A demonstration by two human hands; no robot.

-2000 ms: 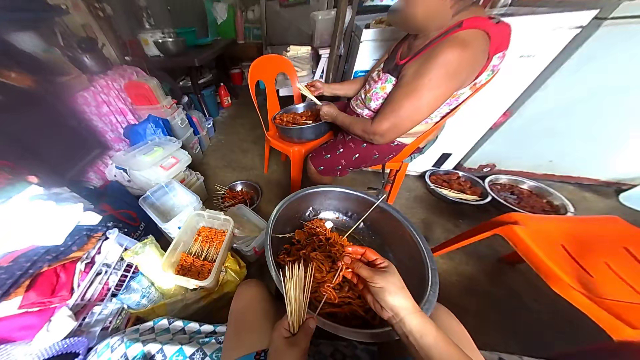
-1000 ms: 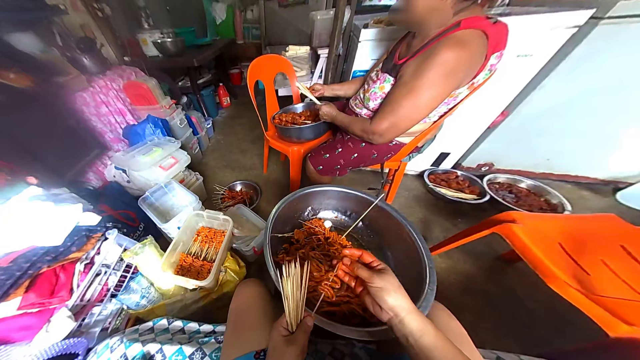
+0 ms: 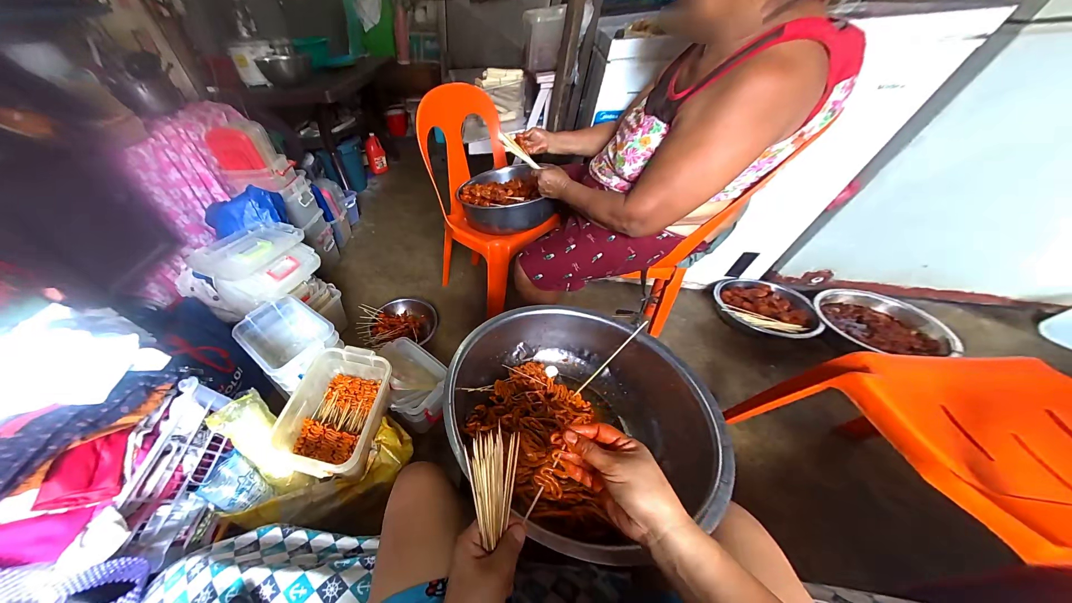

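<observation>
My left hand (image 3: 488, 557) grips a bundle of bamboo skewers (image 3: 492, 481), and one single skewer (image 3: 533, 504) slants out from its thumb toward the right. At that skewer's upper end, my right hand (image 3: 615, 473) pinches a folded strip of red-orange marinated intestine (image 3: 557, 469). Both hands are over the near side of a large metal basin (image 3: 720, 469), which rests at my lap. More sauce-coated intestines (image 3: 536, 402) lie heaped in it. A longer stick (image 3: 611, 358) leans against the basin's far right rim.
To the left, a plastic container (image 3: 289, 419) holds filled skewers. Beyond the basin are a small bowl (image 3: 431, 322) and a seated person (image 3: 712, 142) with skewers over another basin (image 3: 507, 219) on an orange chair (image 3: 456, 109). An orange plastic chair (image 3: 938, 402) and two meat basins (image 3: 816, 322) stand right.
My right hand has stayed over the basin with small finger movements at the strip. The single skewer at my left thumb has shifted slightly. The bundle remains in my left hand.
</observation>
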